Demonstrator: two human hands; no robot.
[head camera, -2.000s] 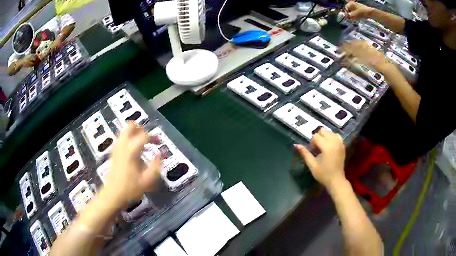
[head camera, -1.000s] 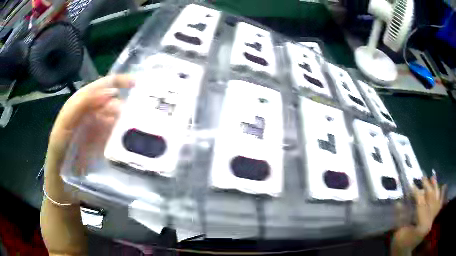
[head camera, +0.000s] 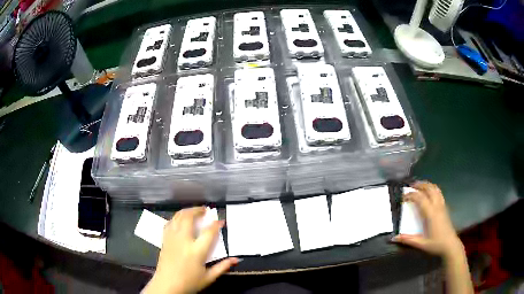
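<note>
A clear blister tray (head camera: 224, 166) tops a thick stack in front of me. It holds white keypad phones (head camera: 257, 109) face down in two rows, each with a dark oval at its near end. White paper slips (head camera: 258, 227) lie in a row along the near side of the stack. My left hand (head camera: 192, 241) is over a slip at the left, fingers bent around it. My right hand (head camera: 430, 218) has its thumb and fingers at the edges of a slip at the right end.
A black fan (head camera: 45, 51) stands at the left. A black smartphone (head camera: 93, 201) lies on a paper sheet (head camera: 60, 201) beside a pen (head camera: 39, 181). A white fan (head camera: 419, 46) and a blue object (head camera: 472, 59) are at the upper right.
The tray of phones, held at its sides by both hands a second ago, now sits squarely on the stack. Both hands have left it and moved to the paper slips in front.
</note>
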